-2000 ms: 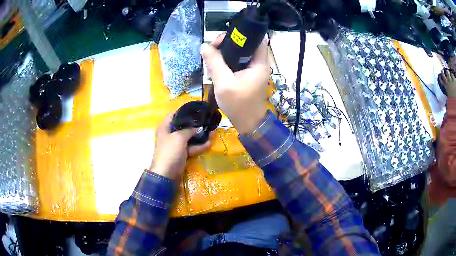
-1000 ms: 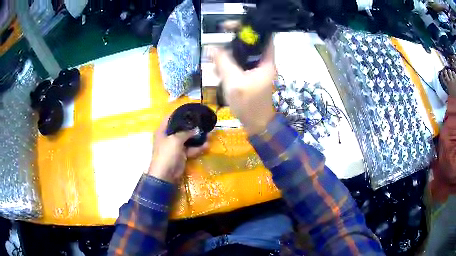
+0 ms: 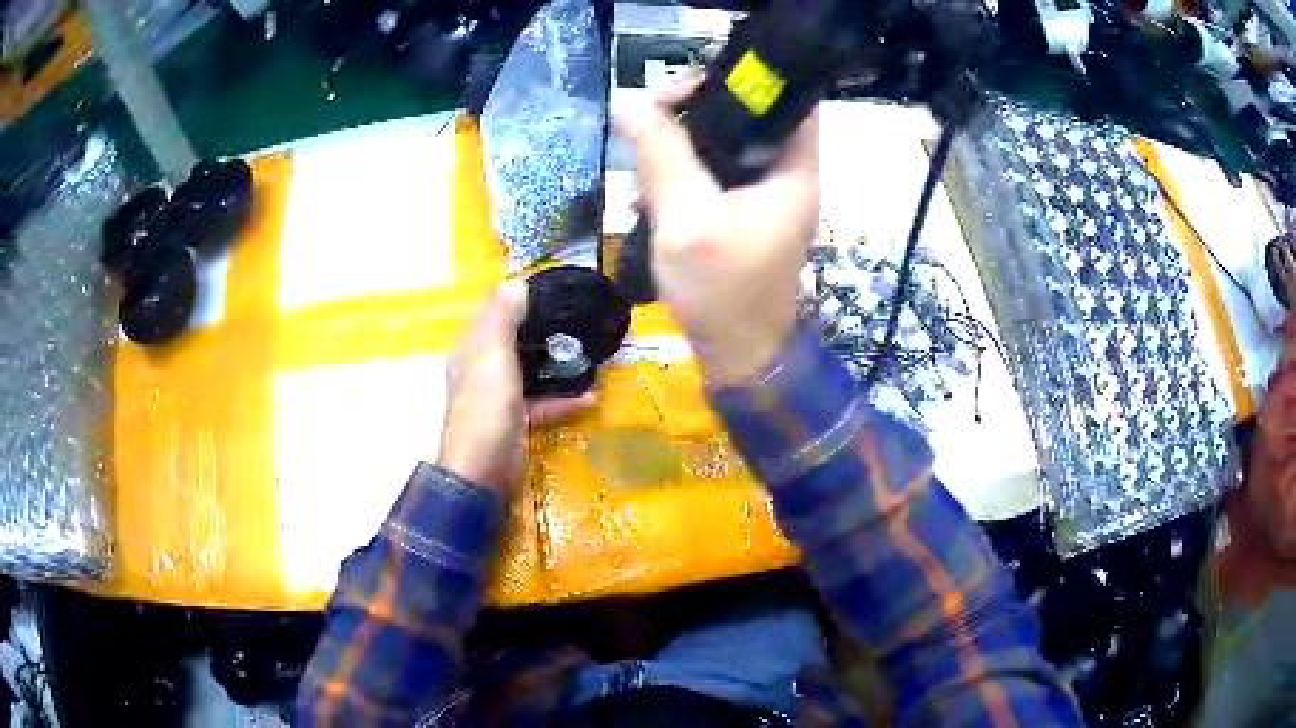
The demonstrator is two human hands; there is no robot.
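Observation:
My left hand holds a round black housing over the orange tape near the bench middle; a small silver-white piece shows in its lower part. My right hand grips the thick black electric screwdriver, with its yellow label facing me. The screwdriver is tilted, its nose down and to the left, close to the housing's right edge. I cannot tell whether the tip touches the housing.
Several black housings lie at the left. The screw feeder and a clear bag stand behind. Right are the module pile, the screwdriver cable and a tray of parts. Another person's sleeve shows far right.
The housing in my left hand has turned, and its silver-white piece now shows more. My right hand and the screwdriver have shifted right, and the screwdriver is tilted more. The camera view has moved slightly.

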